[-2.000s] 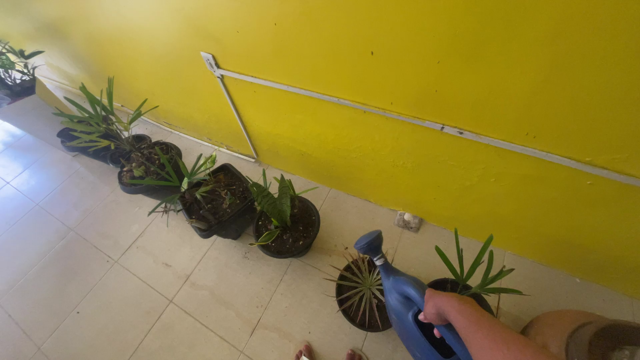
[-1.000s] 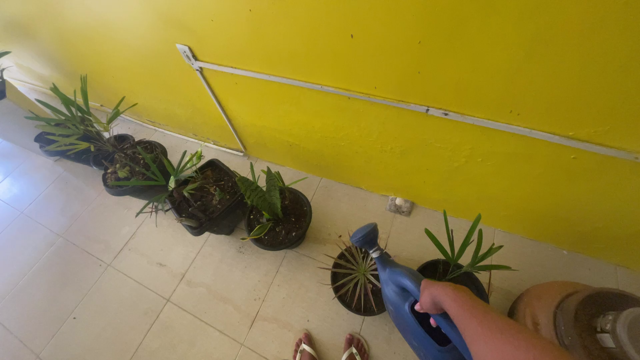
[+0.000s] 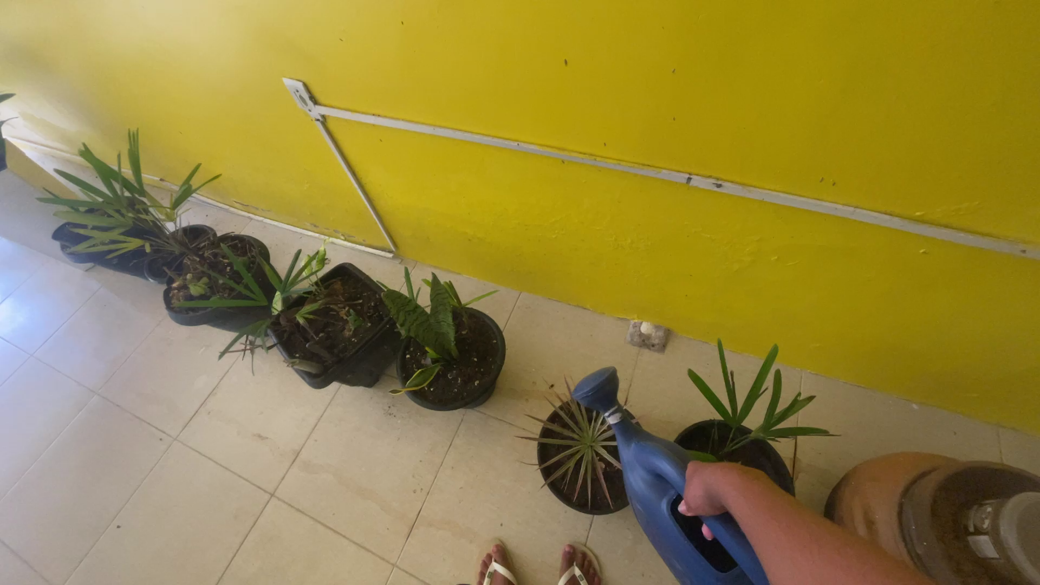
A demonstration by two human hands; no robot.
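Observation:
My right hand (image 3: pixel 708 492) grips the handle of a blue plastic watering can (image 3: pixel 650 479) at the lower right. The can's rose (image 3: pixel 597 388) is over the far edge of a black pot with a spiky, thin-leaved plant (image 3: pixel 587 443). No water is discernible at the rose. Just right of the can, partly behind it, stands a potted plant with long green leaves (image 3: pixel 751 402). A snake plant in a round black pot (image 3: pixel 443 333) is to the left. My left hand is out of view.
Several more potted plants (image 3: pixel 333 321) line the yellow wall (image 3: pixel 569 211) at the left. A large brown jar (image 3: pixel 886 496) stands at the right. A small block (image 3: pixel 647 334) lies at the wall's foot. My feet in white flip-flops (image 3: pixel 497 569) are on the tiled floor (image 3: pixel 357 471).
The watering can remains in my right hand, with its rose beside the spiky plant. The view has shifted somewhat, and my flip-flops and the brown jar show more than two seconds ago.

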